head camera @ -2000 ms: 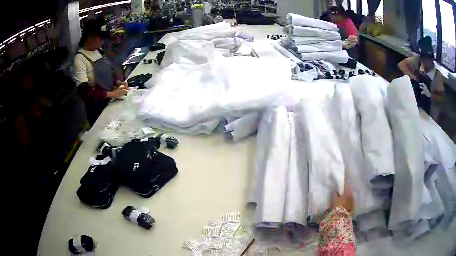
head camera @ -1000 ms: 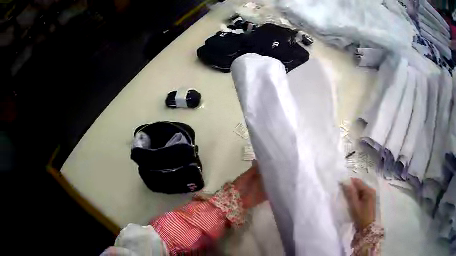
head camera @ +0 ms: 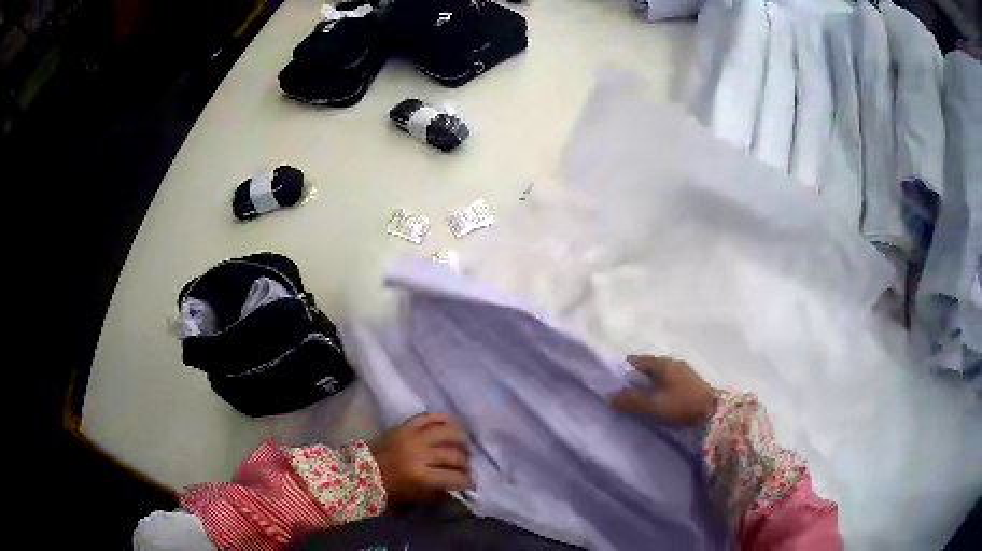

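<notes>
My left hand (head camera: 425,457) is closed on the near left edge of a grey-lilac stuffing paper (head camera: 538,420), which is partly blurred. My right hand (head camera: 664,390) grips the same paper at its right side, with the fingers curled on its edge. A large, thin white tissue sheet (head camera: 711,269) lies on the table behind and to the right of my hands. An open black bag (head camera: 264,334) stands to the left of my left hand. Grey-white filling shows in its mouth and a small white logo on its lower front corner.
Two bundled straps (head camera: 431,125) with white bands lie beyond the open bag. More black bags (head camera: 458,38) lie at the far edge. Small white printed sachets (head camera: 471,219) lie mid-table (head camera: 172,231). Stuffing rolls (head camera: 786,97) line the right. The table's rounded edge is at left.
The upright white roll between my hands is now lowered and spread out as loose paper in front of me. A large thin sheet lies over the table at right. The view has shifted.
</notes>
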